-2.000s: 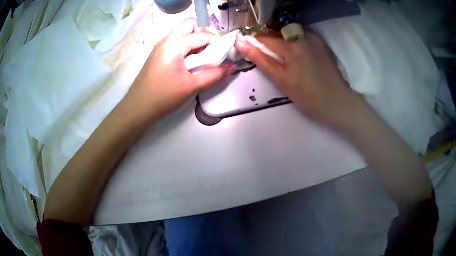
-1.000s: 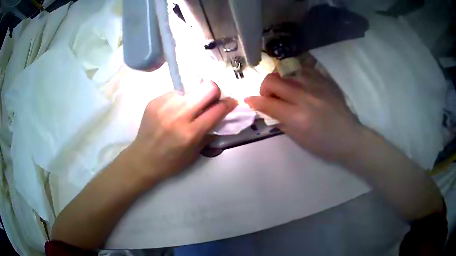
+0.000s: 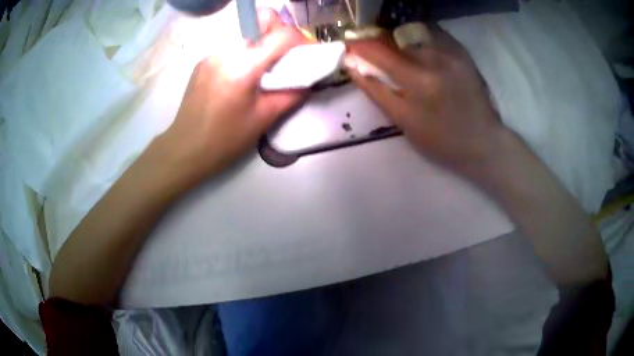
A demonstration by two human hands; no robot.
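A white garment piece (image 3: 304, 67) lies folded between my two hands, in front of the presser foot (image 3: 329, 32). My left hand (image 3: 233, 90) holds its left part between thumb and fingers. My right hand (image 3: 424, 90) pinches its right part, with a white edge showing between thumb and forefinger. The fingertips are close together near the foot. The needle area is at the top of the frame, partly cut off and blurred. The metal bed plate (image 3: 327, 128) shows below the cloth.
The white machine table (image 3: 320, 222) curves in front of my lap. Cream-white cloth pieces (image 3: 76, 125) are heaped at the left, and white cloth (image 3: 549, 104) lies at the right. A grey-blue guard hangs at the top left; a cream knob (image 3: 412, 35) is by my right fingers.
Compared with one second ago, the view has tilted down, so the machine head sits higher in the frame. The cloth between my fingers now shows as a raised white fold.
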